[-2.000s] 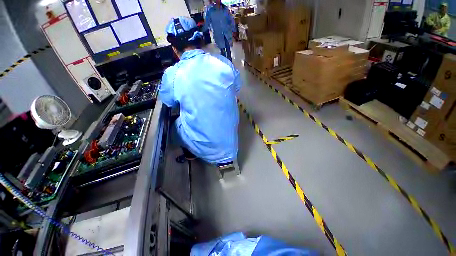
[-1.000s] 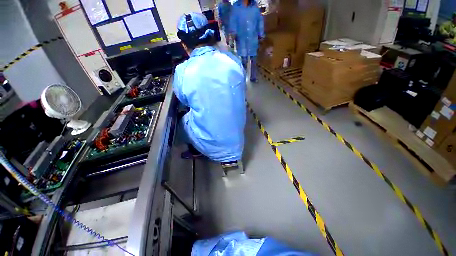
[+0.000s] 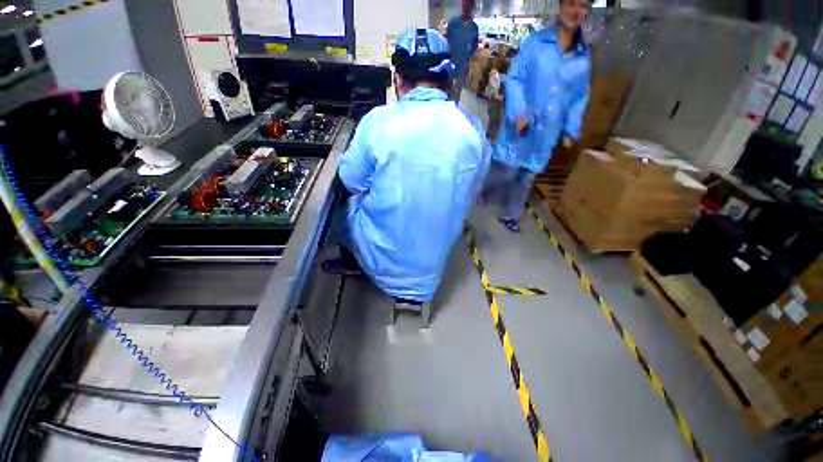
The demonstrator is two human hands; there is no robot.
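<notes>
Neither of my hands is in the picture; only blue smock cloth [image 3: 388,448] shows at the bottom edge. Nearest in front is the conveyor rail [image 3: 271,302], a long silver edge, beside a pale bed [image 3: 149,361] with dark crossbars. A blue coiled cord [image 3: 135,350] hangs across the bed. A green populated circuit board [image 3: 248,188] with orange-red coils and grey heat sinks lies farther up the conveyor. Another board [image 3: 293,124] lies beyond it, and a third [image 3: 104,221] lies to the left.
A seated worker in blue [image 3: 415,189] is right of the conveyor. Another person [image 3: 546,99] walks in the aisle, with one more behind. A white fan [image 3: 140,113] stands at the left. Cartons [image 3: 632,194], a wooden pallet [image 3: 713,343] and yellow-black floor tape [image 3: 507,347] are at the right.
The view has turned left, so the conveyor and seated worker appear farther right. The walking person has come nearer along the aisle. No hand has come into the picture.
</notes>
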